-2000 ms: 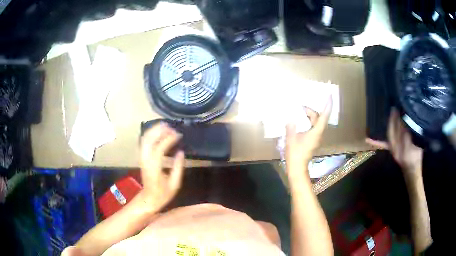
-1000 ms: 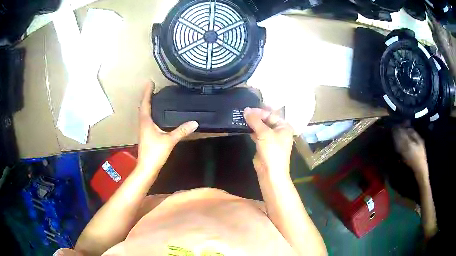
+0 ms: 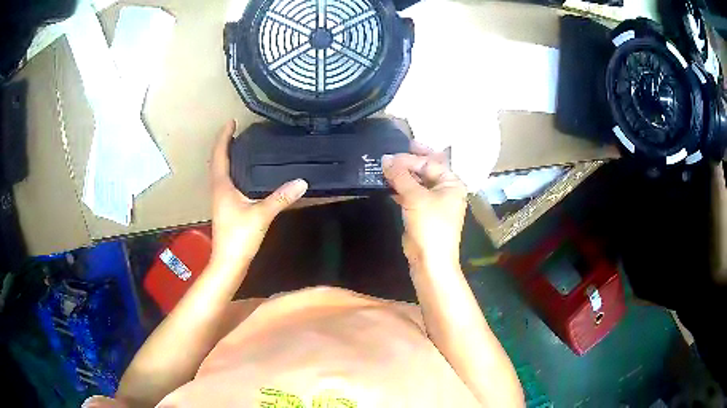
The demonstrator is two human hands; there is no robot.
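A black desk fan lies on the cardboard, its round slotted head (image 3: pixel 322 40) held by a U-bracket, with its oblong base (image 3: pixel 299 151) nearest me. The base shows a long recess and small pale print (image 3: pixel 371 170) near its right end. My left hand (image 3: pixel 243 207) grips the left end, thumb on the near edge and fingers along the side. My right hand (image 3: pixel 428 191) holds the right end, fingertips at the print. The bent fingers hide that corner, and I cannot tell whether they pinch a small pale piece there.
Ruled pale strip sheets (image 3: pixel 119 151) lie at left. White sheets glare right of the fan. Another black fan (image 3: pixel 655 96) stands at far right. An open carton (image 3: pixel 534 203) with white paper, red stools (image 3: pixel 586 307) and a blue crate (image 3: pixel 88 319) are below the bench edge.
The fan head has turned and the base now shows its recess and print. My right hand has left the white paper for the base. The other person's hand has gone from view.
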